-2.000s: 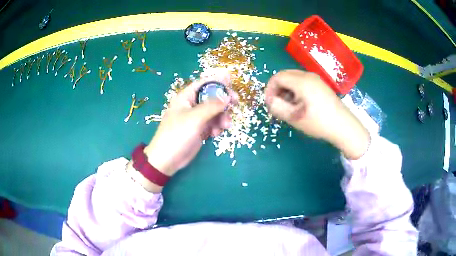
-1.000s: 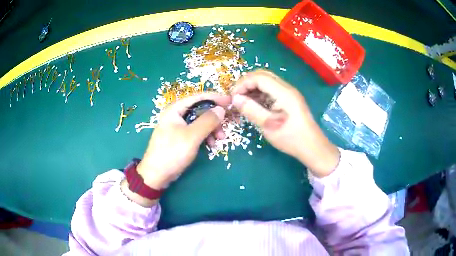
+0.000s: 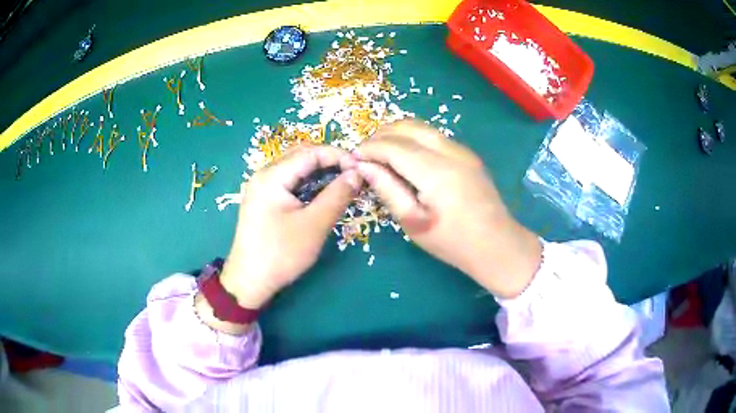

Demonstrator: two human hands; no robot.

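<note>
My left hand (image 3: pixel 278 222) holds a dark round unit (image 3: pixel 317 184), partly hidden between its thumb and fingers. My right hand (image 3: pixel 440 202) touches my left fingertips just right of the unit, with thumb and index finger pinched together. Whether a small piece is between the fingertips is too small to tell. A mixed heap of orange flexes and small white pieces (image 3: pixel 343 81) lies behind and partly under my hands.
Another round unit (image 3: pixel 285 44) lies by the yellow line. Y-shaped flexes (image 3: pixel 147 137) are spread at left. A red tray (image 3: pixel 571 60) with white pieces is at back right, with a clear bag (image 3: pixel 593 169) in front of it. Small dark units (image 3: pixel 705 140) lie far right.
My right hand has moved left from beside the heap to meet my left fingertips. The unit in my left hand has tilted and is more covered. The camera view has shifted, showing more of the bag.
</note>
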